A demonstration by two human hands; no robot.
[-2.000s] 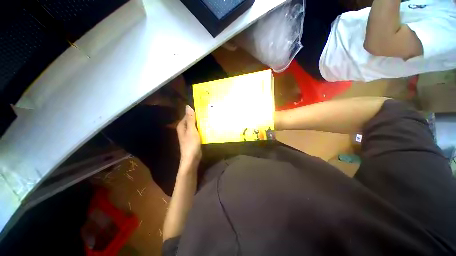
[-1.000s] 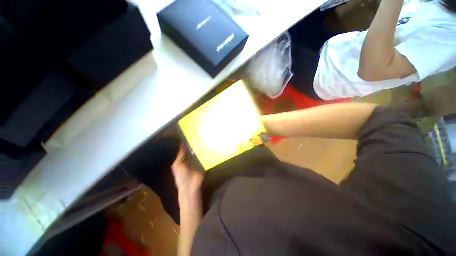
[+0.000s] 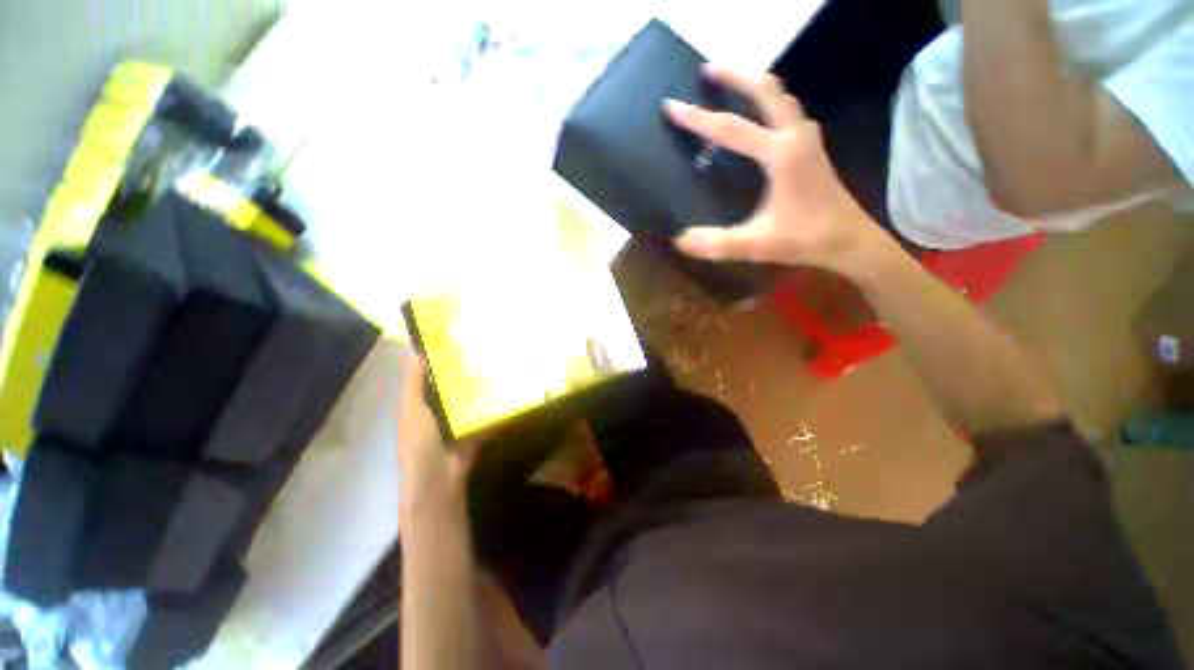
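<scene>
The yellow printed sleeve [image 3: 524, 340] is over my lap at the table's edge, its face washed out by glare, with a black edge at its left. My left hand [image 3: 423, 412] holds it at its left side; the fingers are mostly hidden behind it. I cannot tell whether a box is inside. My right hand [image 3: 792, 190] grips the black box [image 3: 642, 144] from the right, fingers spread over its face and thumb at the lower edge. The box is tilted at the table's front edge; whether it touches the table is unclear.
Stacked black boxes [image 3: 197, 340] stand on the white table [image 3: 327, 511] at the left. A row of yellow boxes [image 3: 79, 196] is behind them. A person in a white top [image 3: 930, 144] sits at the right. A red stool [image 3: 851, 327] is on the floor.
My right hand has left the yellow sleeve and taken hold of the black box on the table. My left hand has kept the sleeve. The view has shifted, showing more stacked boxes.
</scene>
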